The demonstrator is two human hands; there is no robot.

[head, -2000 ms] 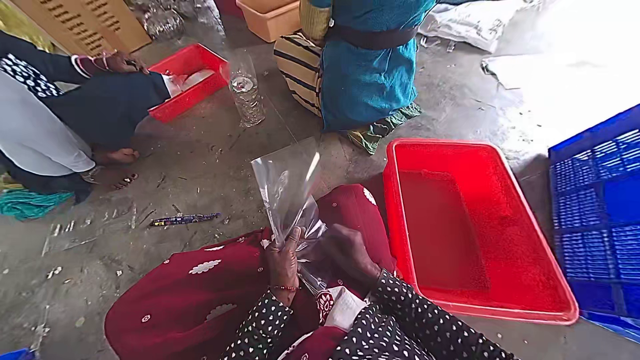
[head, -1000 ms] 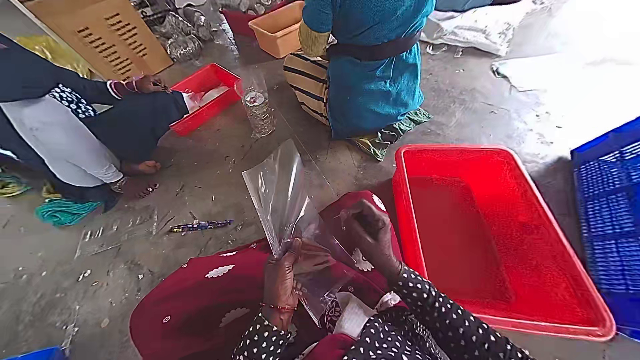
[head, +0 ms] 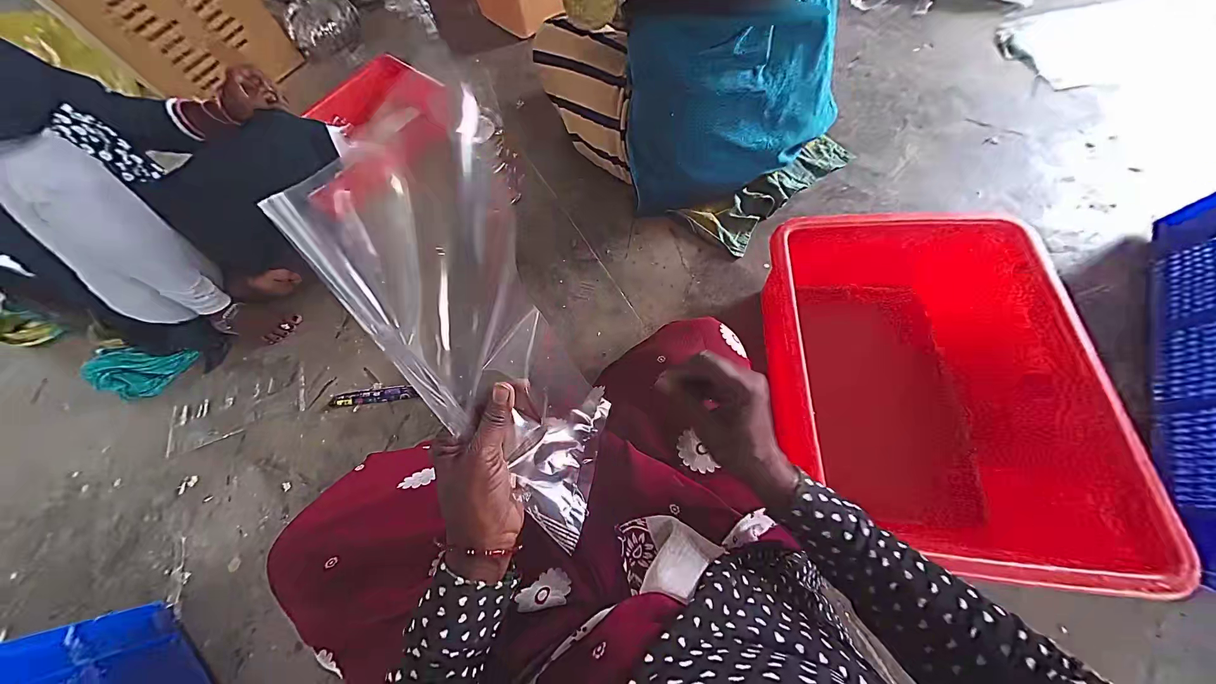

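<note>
My left hand (head: 483, 475) is closed round the gathered middle of some clear plastic bags or sheets (head: 437, 256), which fan upward and away from me. Their crinkled lower part (head: 560, 456) lies over the maroon flowered cloth (head: 380, 532) on my lap. Just right of the plastic, my right hand (head: 727, 418) is raised with its fingers curled and blurred; whether it holds something small cannot be told. A red plastic tub (head: 893, 399) with a little reddish-looking area on its bottom stands beside my right knee.
Blue crates (head: 1183, 351) (head: 104, 651) stand at the right edge and lower left. A patterned pen-like stick (head: 372, 396) and teal cloth (head: 141, 370) lie on the floor. One person sits at left by another red tub (head: 380, 90); another in teal clothing (head: 727, 95) sits ahead.
My right hand has moved from beside the plastic in my left hand to the right, apart from it. The plastic stands more spread above my left hand.
</note>
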